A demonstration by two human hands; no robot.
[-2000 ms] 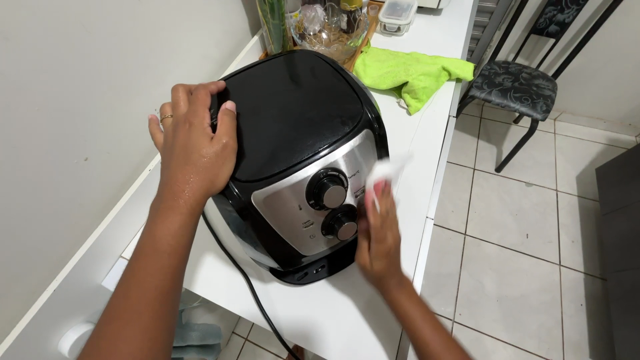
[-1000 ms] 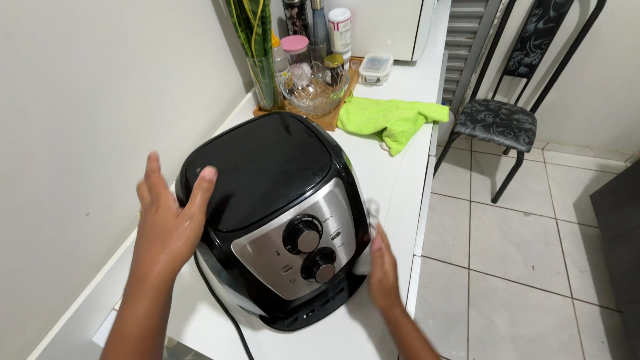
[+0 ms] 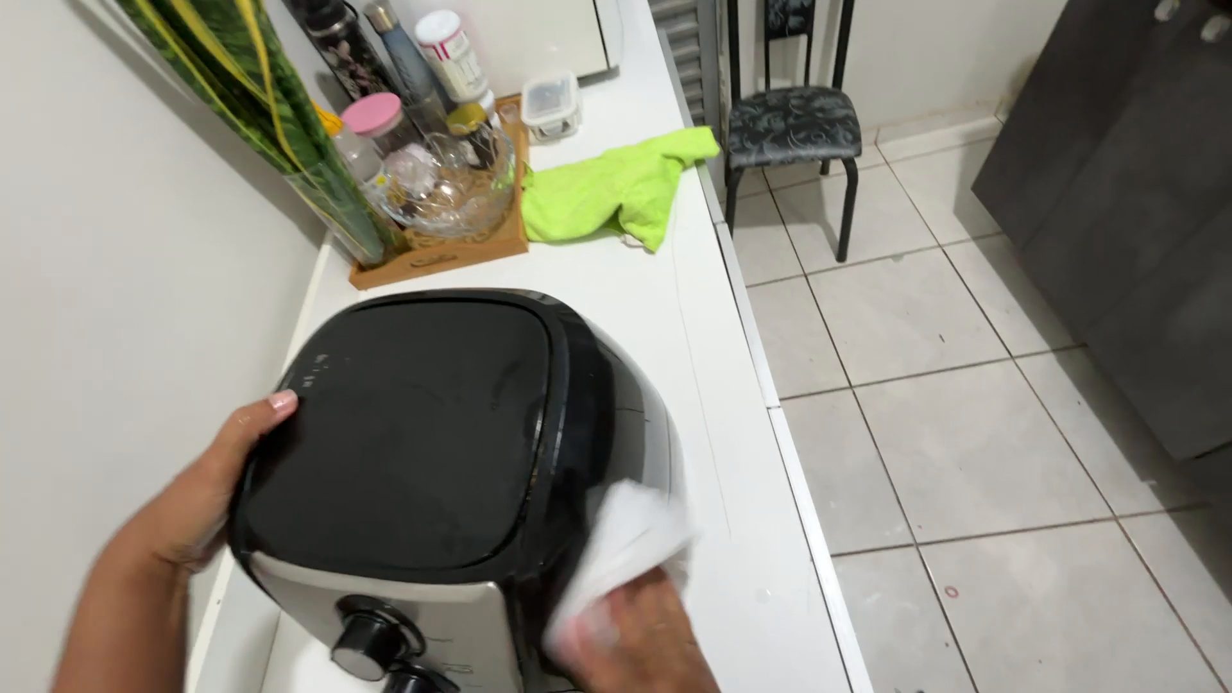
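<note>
A black air fryer [image 3: 414,433] with a silver front panel and two round knobs stands on the white countertop [image 3: 731,577]. My left hand [image 3: 217,472] rests against its left side, the thumb on the edge of the top and the other fingers hidden behind the body. In my right hand [image 3: 640,630] is a white cloth or paper wipe [image 3: 635,529], pressed to the fryer's right side near the front corner. That hand is blurred and partly cut off by the bottom edge of the view.
Behind the fryer, a wooden tray [image 3: 462,255] holds a glass bowl, jars, bottles and a vase of plant leaves [image 3: 231,87]. A lime-green cloth [image 3: 616,192] and a lidded container [image 3: 551,106] lie beside it. A chair [image 3: 794,125] stands on the tiled floor.
My left hand, raised off the fryer one second ago, now touches its left side. My right hand has moved from the front panel area to the right side. The view has shifted closer.
</note>
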